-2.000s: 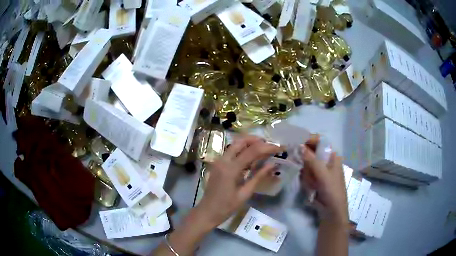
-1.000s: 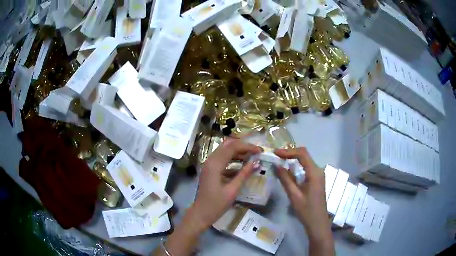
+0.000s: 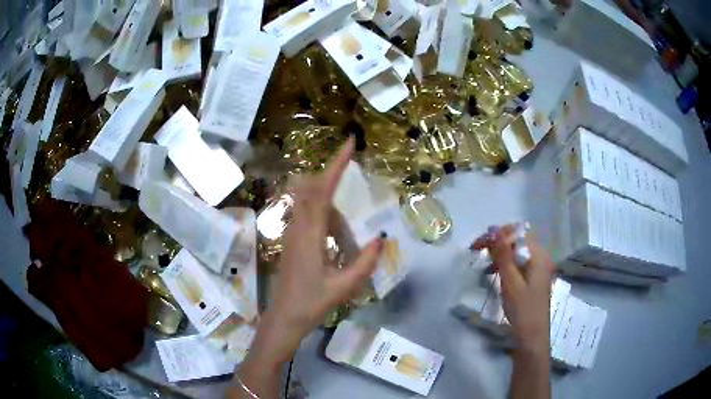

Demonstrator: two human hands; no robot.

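My left hand (image 3: 308, 261), blurred, grips a white printed carton (image 3: 390, 261) between thumb and fingers; its upper end is a pale open flap. My right hand (image 3: 524, 288) is bent around small white plastic parts (image 3: 521, 234), partly hidden by the fingers. A blurred white carton (image 3: 475, 304) lies just under and left of my right hand. Another printed carton (image 3: 405, 362) lies flat in front, between my hands. A bottle of yellow liquid with a black cap (image 3: 429, 217) lies at the near edge of the bottle heap.
Loose cartons (image 3: 242, 86) and yellow bottles (image 3: 436, 144) are heaped across the left and far side. Closed cartons stand in a short row (image 3: 577, 327) beside my right hand. A carton stack (image 3: 624, 234) is further right. Dark red cloth (image 3: 86, 288) lies at the left edge.
My left hand has moved left and taken a carton from the heap. The carton earlier between both hands is gone from there; a blurred carton now lies by my right hand, which has moved right.
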